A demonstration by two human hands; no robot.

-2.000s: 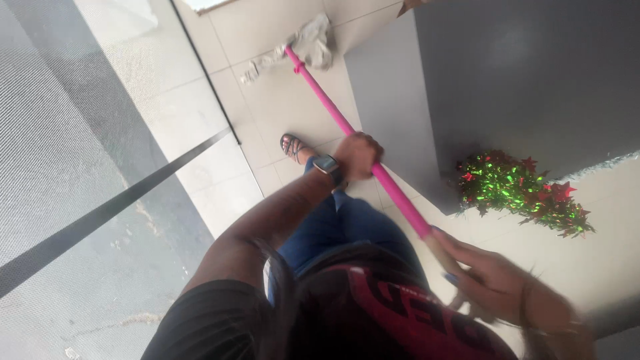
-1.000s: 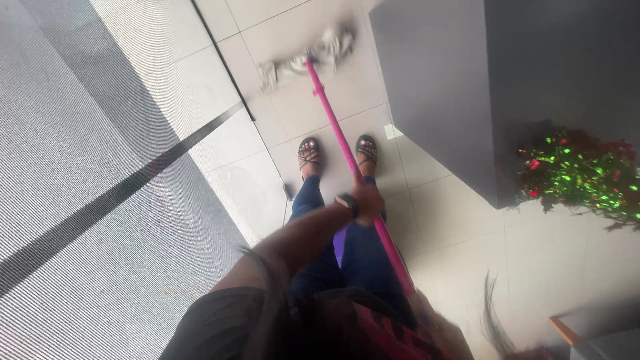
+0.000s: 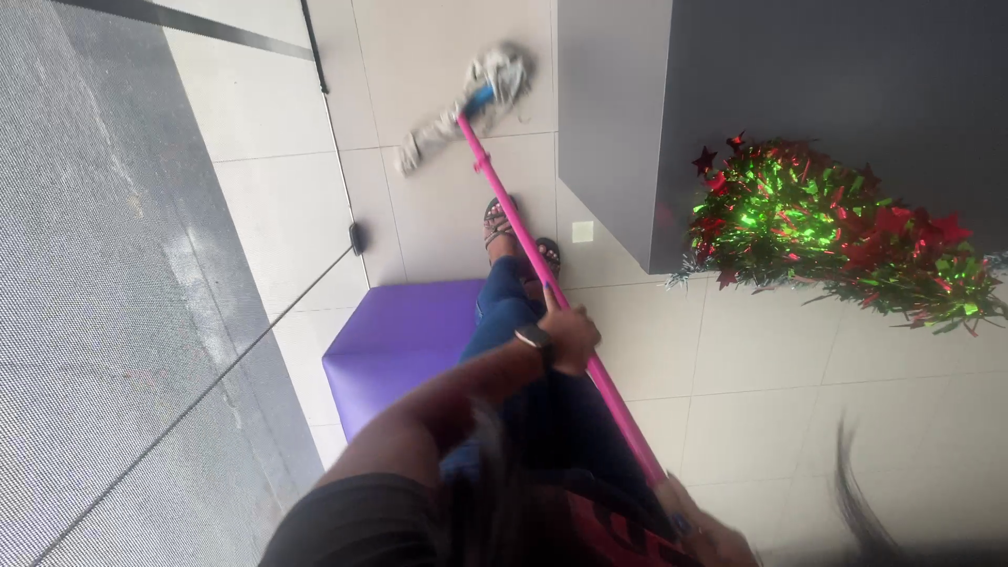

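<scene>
A mop with a pink pole [image 3: 504, 197] runs from the upper middle of the view down to the lower right. Its grey cloth mop head [image 3: 504, 72], with a blue part at the joint, lies on the tiled floor beyond my feet. My left hand [image 3: 571, 337], with a watch on the wrist, is wrapped around the middle of the pole, one finger pointing along it. Near the pole's top end, at the bottom of the view, my right hand [image 3: 697, 524] grips it; blur and the frame edge hide part of that hand.
A purple padded stool [image 3: 405, 323] stands beside my legs on the left. Further left is a mesh screen [image 3: 118, 276] with a cord. On the right stands a grey counter [image 3: 614, 118], with red and green tinsel [image 3: 827, 220] by its edge. A small pale square [image 3: 583, 231] lies on the floor.
The mop head has turned to a steeper slant. My feet, apart a second ago, now appear close together behind the pole. The purple stool has come largely into view as the view shifted.
</scene>
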